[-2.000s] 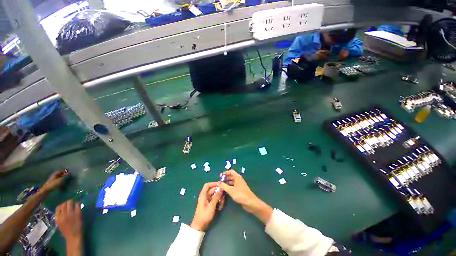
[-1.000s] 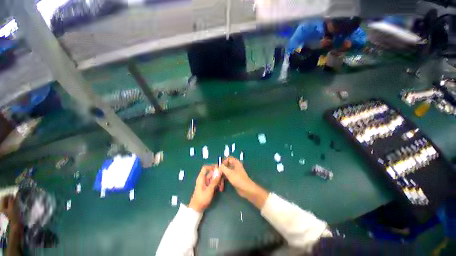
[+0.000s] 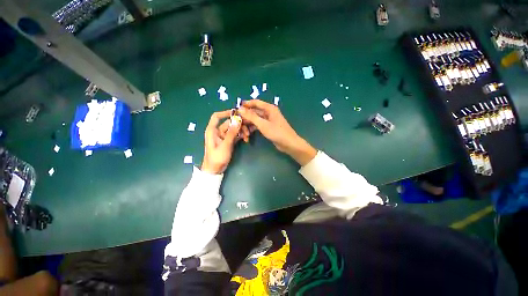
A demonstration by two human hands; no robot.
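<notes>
My left hand (image 3: 219,141) and my right hand (image 3: 271,127) are together near the middle of the view. Between their fingertips is a small electronic module (image 3: 235,120), upright, with a light metal and amber body. My left fingers hold its body. My right fingertips are at its upper end, partly hiding it. Small white pads (image 3: 191,126) lie loose around the hands. A blue parts bin (image 3: 123,125) heaped with white pieces stands to the left.
A black tray (image 3: 446,107) with rows of modules is at right. A single module (image 3: 381,123) lies beside small black parts (image 3: 380,72). A pale-blue square (image 3: 307,71) lies beyond the hands. A slanted post (image 3: 75,55) stands at upper left. Another person's arm (image 3: 7,248) shows at lower left.
The view has tilted down, showing the bench's near edge and my clothing. Both hands stay together on the module. The neighbour's hands have left the bench area beside the blue bin.
</notes>
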